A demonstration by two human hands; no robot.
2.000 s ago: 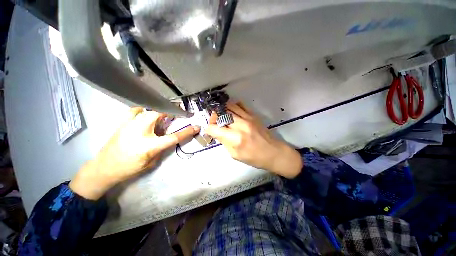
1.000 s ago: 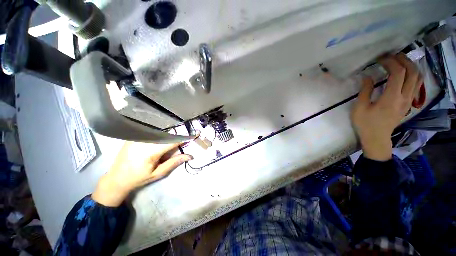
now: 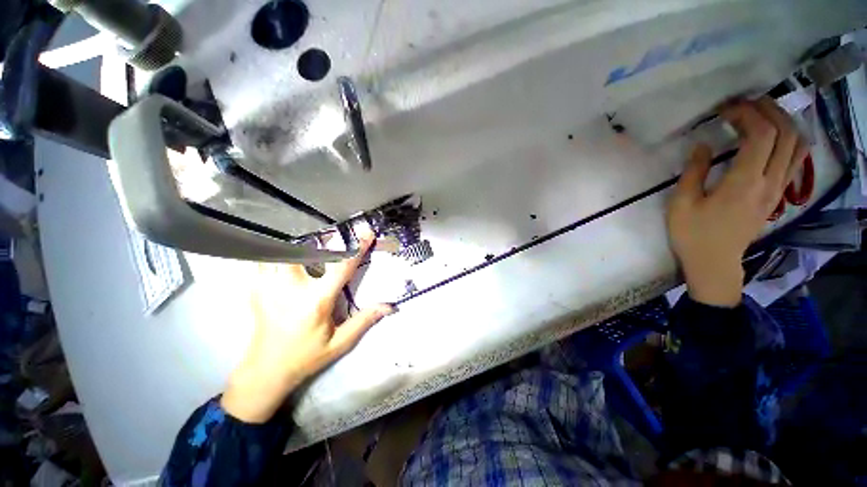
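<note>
My left hand (image 3: pixel 302 325) lies at the needle area of the sewing machine (image 3: pixel 494 114), index finger at the presser foot (image 3: pixel 357 233) and thumb apart on the bed. Glare and the machine's guard hide whether it holds a piece. A ribbed silver knob (image 3: pixel 417 251) sits right of the foot. A thin dark thread (image 3: pixel 350 300) shows between thumb and index finger. My right hand (image 3: pixel 730 204) is at the right end of the machine bed, fingers bent over the edge beside the red-handled scissors (image 3: pixel 797 185); its fingertips and anything under them are hidden.
White slotted strips (image 3: pixel 160 274) lie on the table left of the machine. A curved light guard (image 3: pixel 143 190) arches in front of the needle. Papers (image 3: pixel 822 231) stick out below the right edge, with a blue plastic basket (image 3: pixel 640 385) under the table. A checked apron (image 3: pixel 513 433) covers my lap.
My right hand has moved from the needle area to the scissors at the right. My left hand has shifted, its thumb and index finger now spread wider near the foot.
</note>
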